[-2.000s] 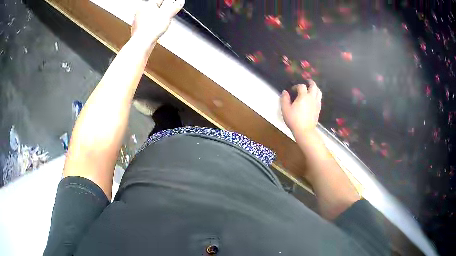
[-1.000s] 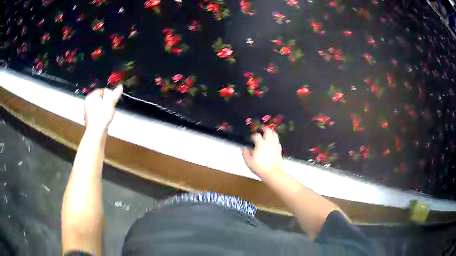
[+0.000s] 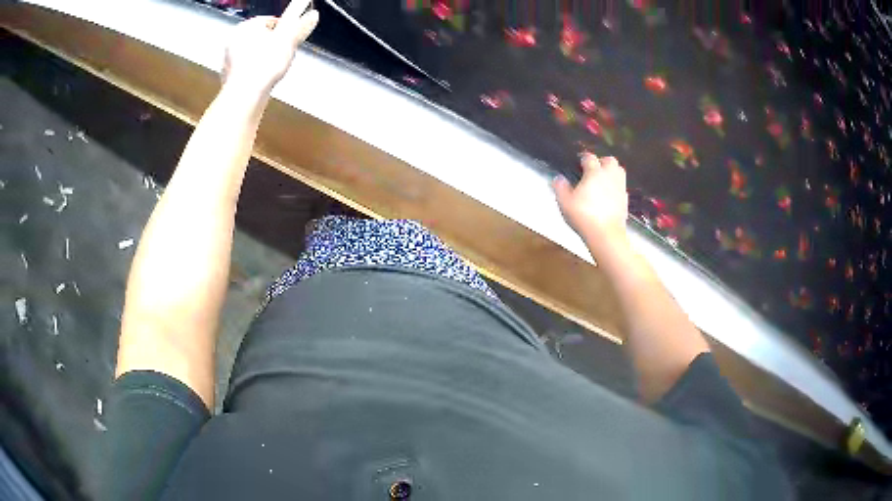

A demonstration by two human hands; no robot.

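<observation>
The black floral fabric ply, with small red sprays, covers the table at the upper right. Its near edge runs diagonally beside the white underlay paper. My left hand is at the top, over the paper at the fabric edge, with its fingers partly apart; whether it pinches the cloth cannot be told. My right hand lies at the fabric edge, right of centre, fingers bent over the cloth; whether it grips the cloth is unclear. A thin pale line runs on the fabric between the hands.
The brown cutting table edge with a yellow rim runs diagonally close to my body. A yellow block sits at the rim, far lower right. The grey floor at left has scattered pale scraps.
The view has turned, so the table edge now slopes more steeply down to the right. Both hands remain near the fabric edge. My left hand's fingers look more spread.
</observation>
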